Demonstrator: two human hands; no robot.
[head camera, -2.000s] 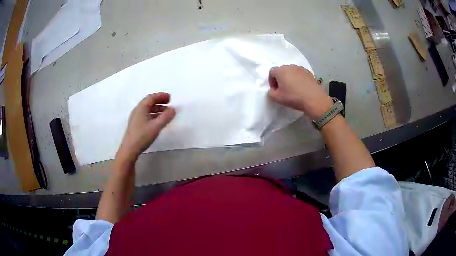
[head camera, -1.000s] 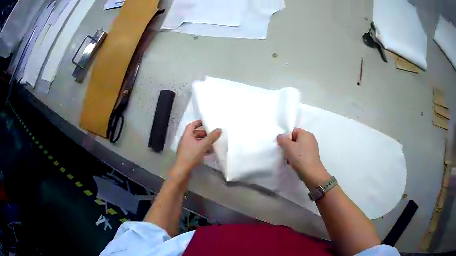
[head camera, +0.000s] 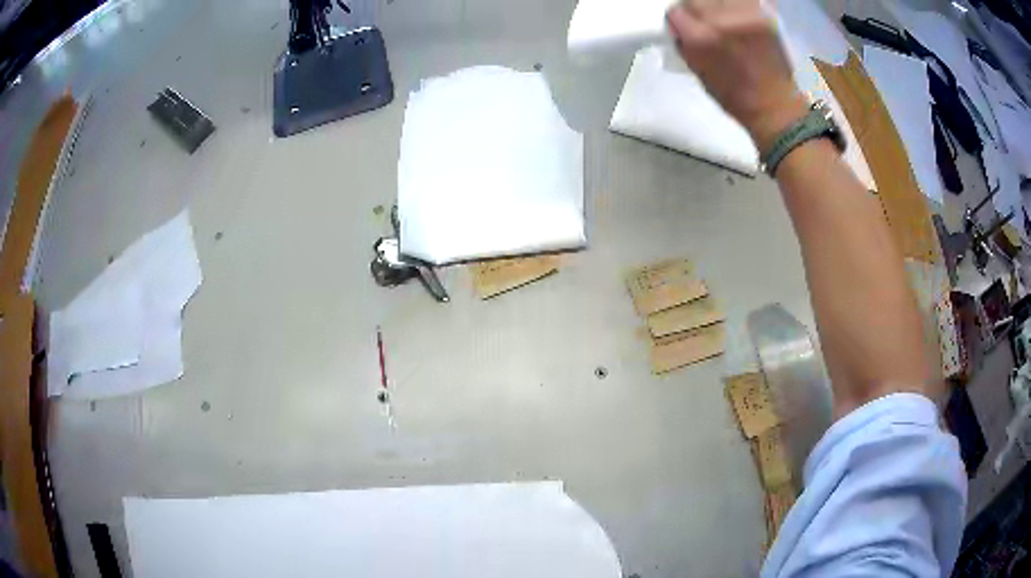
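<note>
My right hand (head camera: 735, 57) is at the top right with its fingers closed on a folded white fabric piece (head camera: 616, 25), near a second white folded stack (head camera: 678, 113) on the table. My left hand is not in view. A flat white panel (head camera: 362, 536) with a rounded right end lies at the bottom edge, partly cut off. A folded white stack (head camera: 492, 164) lies in the upper middle, with dark metal snips (head camera: 401, 269) at its lower left corner.
A dark square stand base (head camera: 334, 81) and a metal block (head camera: 181, 119) are at the upper left. Tan tickets (head camera: 676, 316) lie right of centre beside a grey translucent strip (head camera: 791, 378). A red stick (head camera: 382, 359), tan card patterns (head camera: 17, 429) and a dark weight (head camera: 103, 550) also lie there.
The view has moved toward the far side of the table. My right hand has carried the folded piece off the flat panel to the far right. My left hand has gone out of view.
</note>
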